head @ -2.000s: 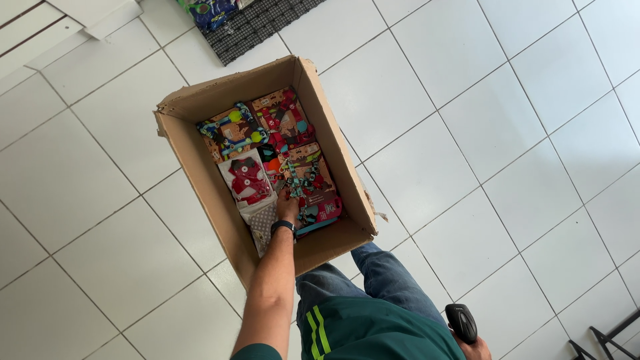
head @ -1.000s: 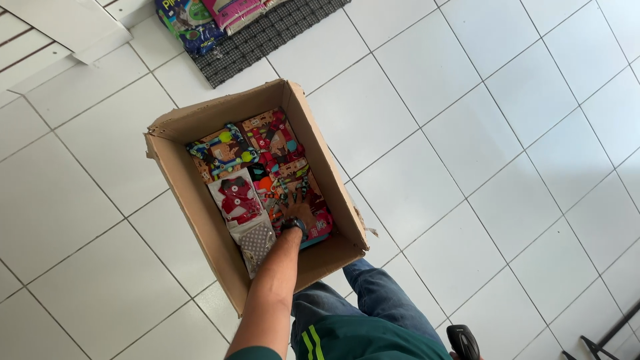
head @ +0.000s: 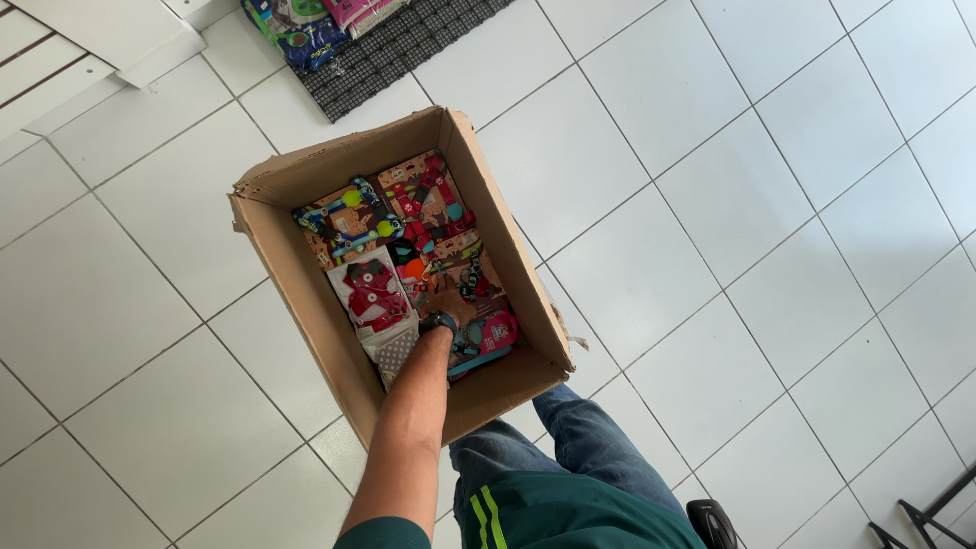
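My left hand, with a dark watch on the wrist, reaches into an open cardboard box. Its fingers touch carded pet harnesses near the middle; whether they grip one is unclear. Inside lie a blue-and-green harness on a card, a red harness on a card, a bagged red item and a grey polka-dot item. A pink-and-blue package is right of my wrist. At the bottom edge shows a black handheld device, apparently a scanner; my right hand is out of view.
White floor tiles surround the box. Beyond it, plastic packages rest on a black grid mat. White slatted furniture stands at the upper left, a black metal frame at the lower right. My legs are just below the box.
My left hand has shifted within the box, from the harness cards' lower part toward their middle since one second ago. My right hand, seen with the black device two seconds ago, has left view.
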